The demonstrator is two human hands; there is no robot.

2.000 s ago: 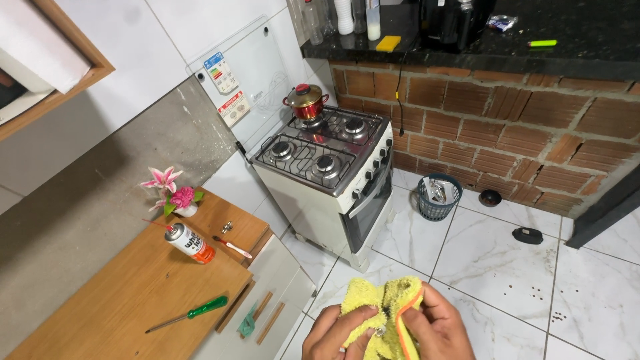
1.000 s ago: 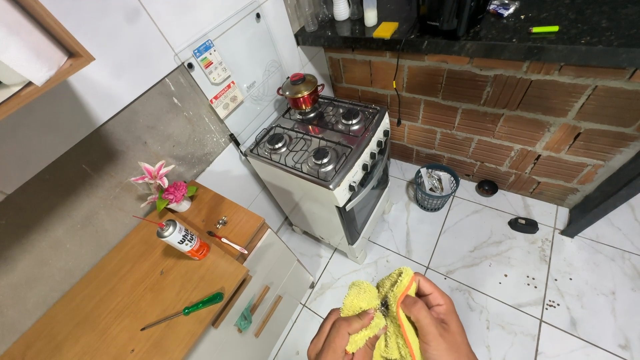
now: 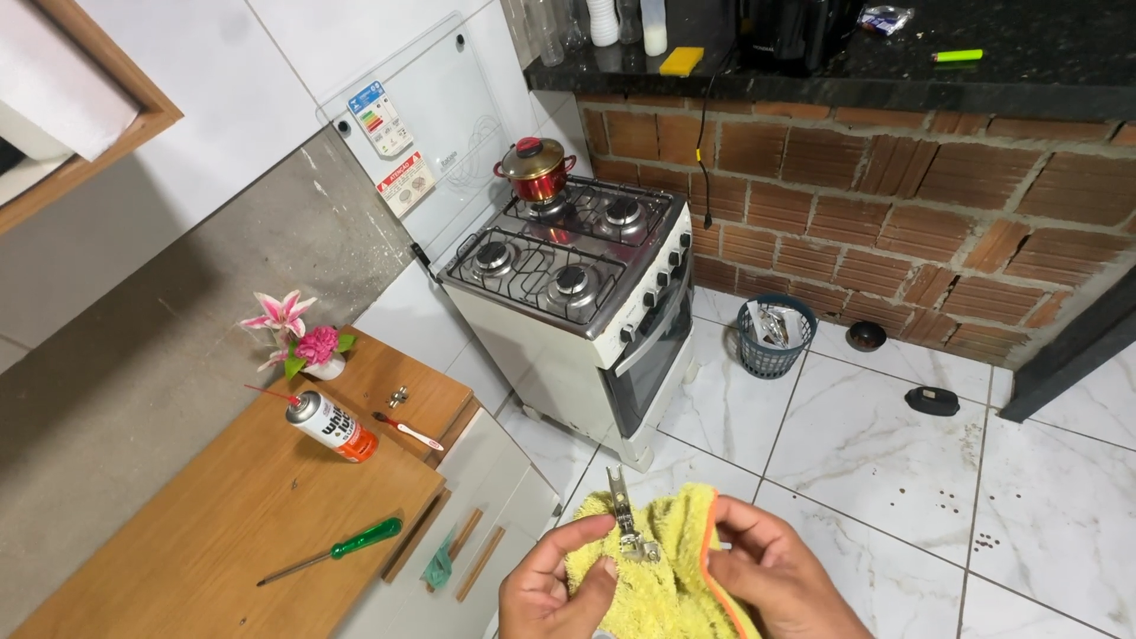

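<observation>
A yellow microfiber cloth (image 3: 657, 581) with an orange edge is held between both hands at the bottom. On it lies a metal cabinet hinge (image 3: 628, 524), its arm pointing up. My left hand (image 3: 559, 577) grips the cloth's left side, thumb and forefinger near the hinge. My right hand (image 3: 772, 568) pinches the orange-edged right side. On the wooden countertop (image 3: 204, 532) at left are a green-handled screwdriver (image 3: 355, 540), a spray lubricant can (image 3: 333, 426) with a red straw, a toothbrush (image 3: 408, 431) and a small metal part (image 3: 398, 396).
A white gas stove (image 3: 568, 311) with a red pot (image 3: 536, 169) stands ahead. Right of it are a plastic basket (image 3: 776, 337), a dark bowl (image 3: 865, 335) and a black object (image 3: 932, 400) on the floor. A flower pot (image 3: 323, 364) stands behind the can.
The cloth has been opened out between the hands, and the hinge now shows plainly on it. The left hand's forefinger and thumb have spread apart.
</observation>
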